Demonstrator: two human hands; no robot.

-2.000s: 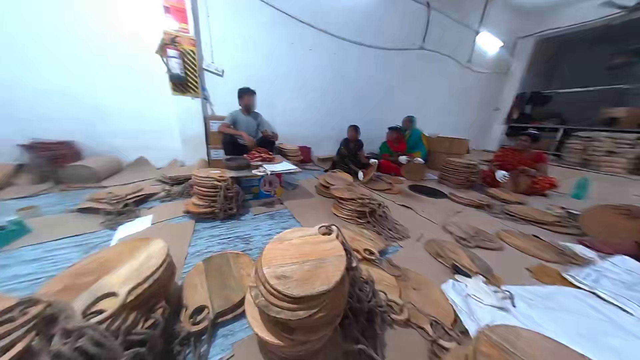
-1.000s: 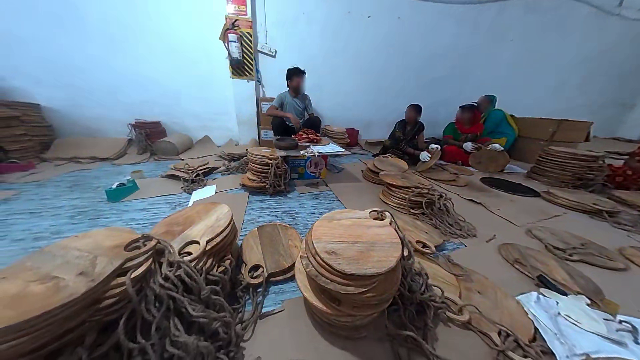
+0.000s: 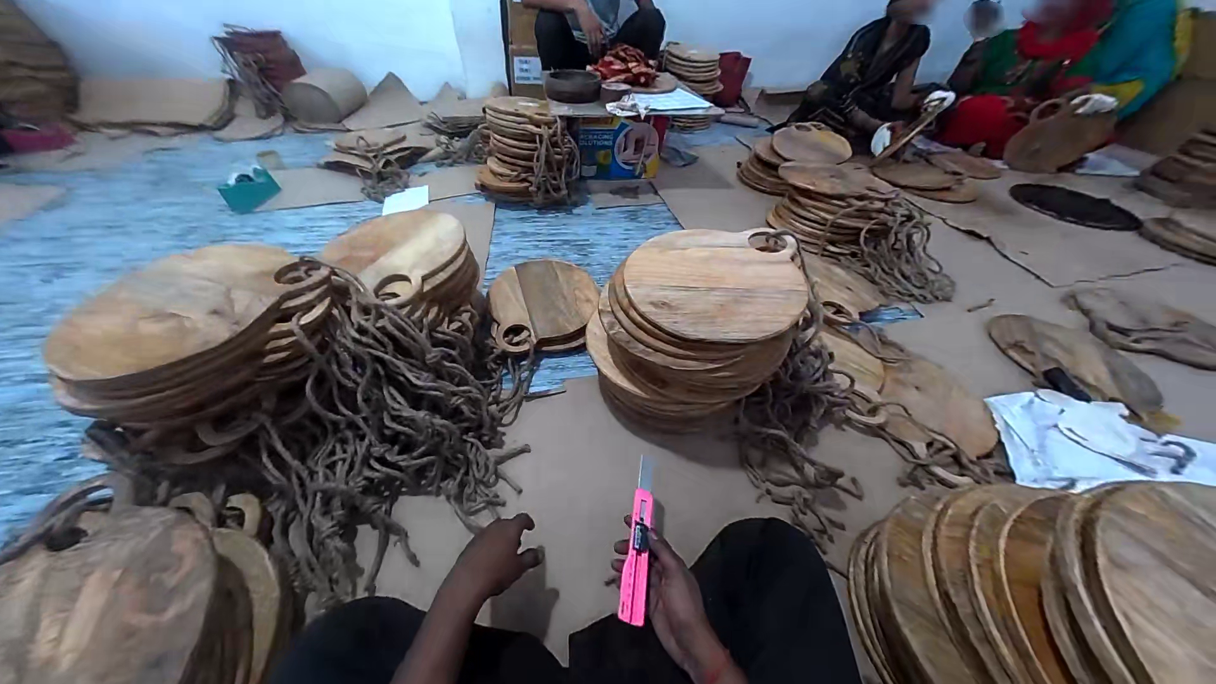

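Observation:
My right hand (image 3: pixel 665 579) holds a pink snap-off utility knife (image 3: pixel 638 560) upright, its blade out and pointing away from me. My left hand (image 3: pixel 494 556) is empty, fingers apart and slightly curled, over the brown cardboard (image 3: pixel 560 465) between my knees. Ahead of the knife stands a stack of round wooden boards (image 3: pixel 712 294) with ring-shaped handles. Jute ropes (image 3: pixel 380 408) hang in a tangle from another stack of round boards (image 3: pixel 171 313) on the left, in front of my left hand.
Board stacks (image 3: pixel 1045 579) stand close at my right, with more boards (image 3: pixel 104 589) at lower left. A white cloth (image 3: pixel 1102 442) lies at the right and a green tape dispenser (image 3: pixel 249 188) at the back left. Several people sit at the back near a low table (image 3: pixel 589 106).
The view has swung down and to the right, and my two hands and the pink knife now show. Neither hand was in the earlier frames.

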